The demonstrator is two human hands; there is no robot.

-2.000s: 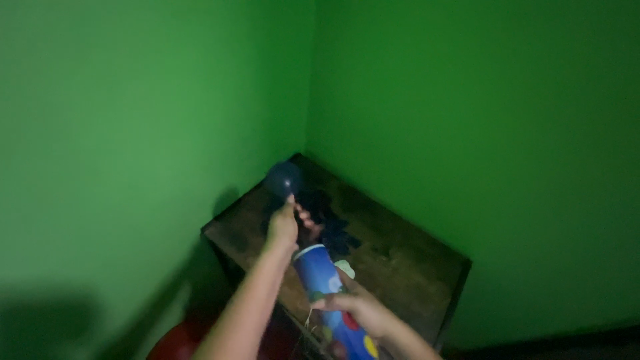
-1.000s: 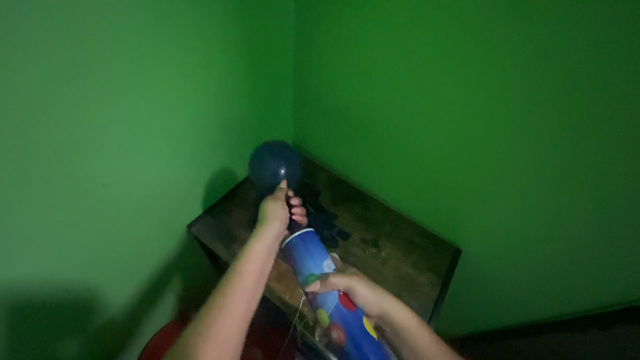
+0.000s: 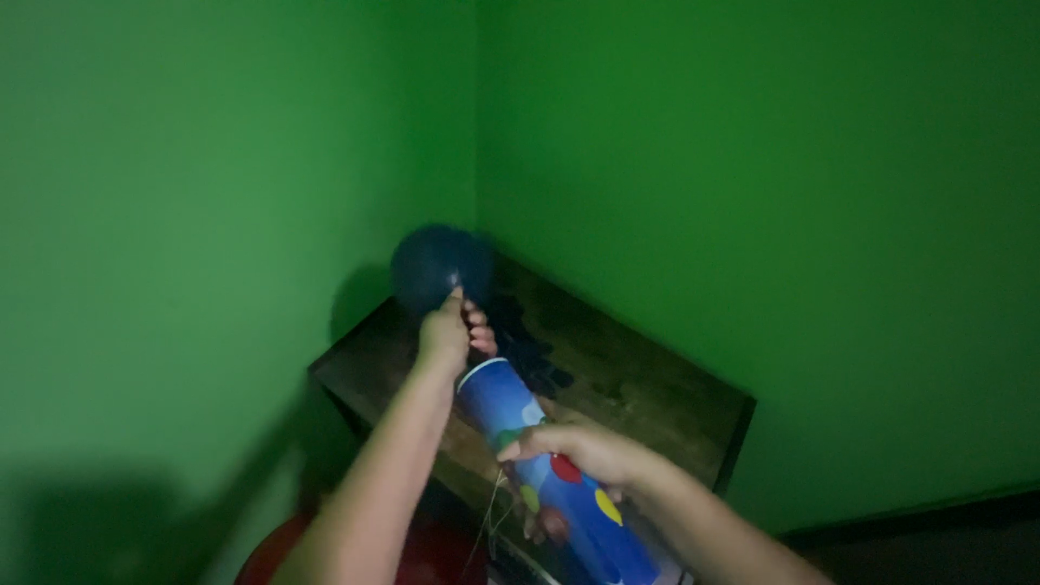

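A dark blue, partly inflated balloon point(image 3: 441, 266) is at the far end of my left hand point(image 3: 453, 331), whose thumb and fingers pinch its neck. My right hand point(image 3: 573, 447) is wrapped around a blue cylinder printed with coloured balloons point(image 3: 597, 532), which looks like a balloon pump or canister. The cylinder tilts toward my left hand, its white-rimmed end close below those fingers. Whether the balloon's neck meets that end is hidden. Beside my left hand, a dark pile, apparently uninflated balloons point(image 3: 540, 366), lies on the wooden table point(image 3: 674, 390).
Green walls point(image 3: 731, 162) meet in a corner right behind the table. A red rounded object point(image 3: 272, 548) stands low in front of the table at the left. Thin pale strings point(image 3: 490, 516) hang near the table's front edge, below the cylinder.
The balloon has grown larger at my left hand, which stays at its neck. My right hand still holds the cylinder.
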